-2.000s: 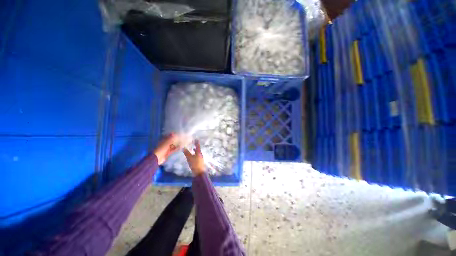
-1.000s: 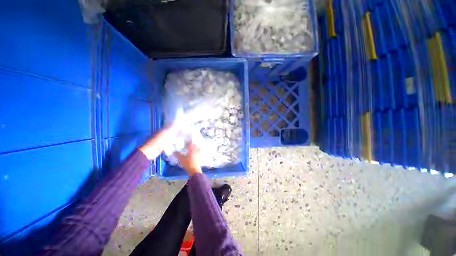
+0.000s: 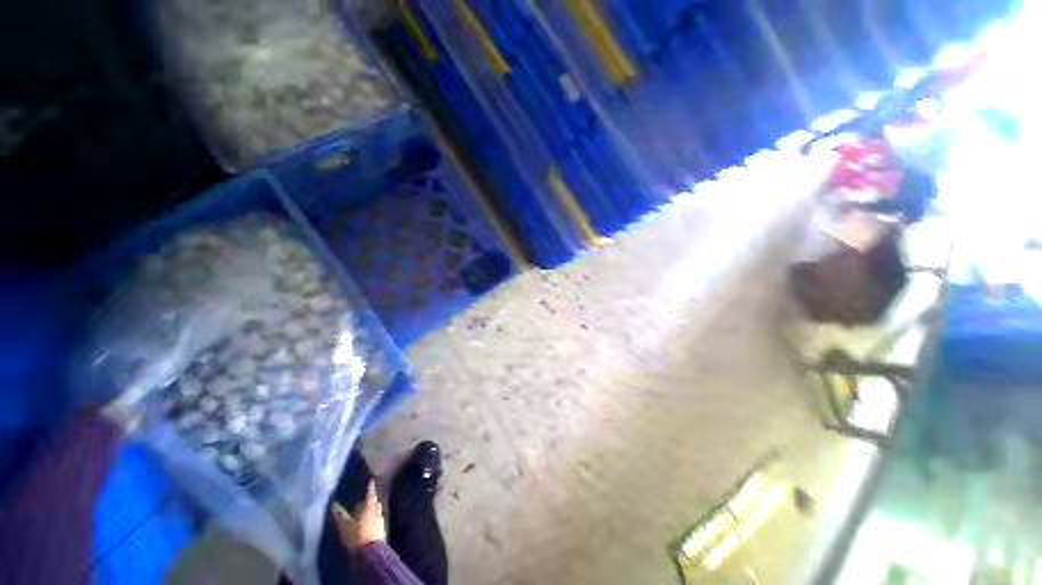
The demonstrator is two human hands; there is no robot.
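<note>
A clear plastic bag full of small grey-white parts lies in a blue crate at the left. The bag's mouth is spread open, with loose film hanging over the crate's near side. My left hand is blurred at the bag's left edge and appears to grip the film. My right hand is low, beside the hanging film and in front of my dark trouser legs; whether it holds the film is unclear.
A second bagged crate stands behind, beside a blue lattice-sided crate. A wall of stacked blue crates runs along the back. At right are a seated person, a stool and a green-topped bench. A pale yellowish item lies on the floor.
The view has swung right, so the crate now sits further left and tilted. The gathered bag is now spread open. My hands have moved apart.
</note>
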